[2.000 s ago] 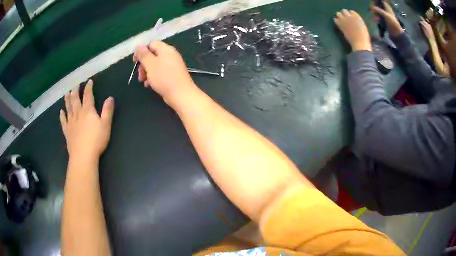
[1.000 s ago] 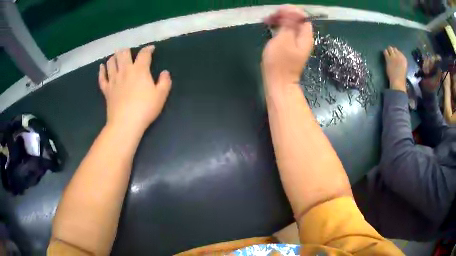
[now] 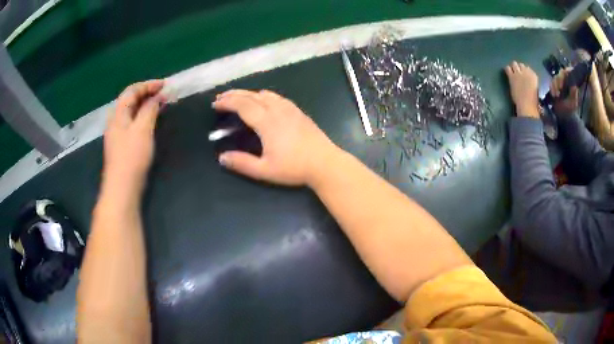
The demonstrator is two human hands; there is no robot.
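My right hand (image 3: 286, 138) is curved around a dark object that looks like a plastic housing (image 3: 244, 133), with a bright silver streak at its left side. The housing is blurred and partly hidden by my fingers. My left hand (image 3: 131, 131) is at the table's far edge, its fingers bent and fingertips close together by the pale rail. Whether anything is between them is not clear. Long silver tweezers (image 3: 359, 94) lie on the table, left of the glittering pile of metal inserts (image 3: 448, 93).
Loose inserts (image 3: 431, 160) lie scattered below the pile. A black strap mount (image 3: 47, 248) lies at the left. The pale rail (image 3: 269, 55) curves along the far edge, with a metal post (image 3: 27, 107) at the left. Another person's grey-sleeved arm (image 3: 538, 175) rests on the table at the right.
My right hand has moved from the rail near the pile back left, towards my left hand, with the dark housing in it. My left hand's spread fingers have drawn together.
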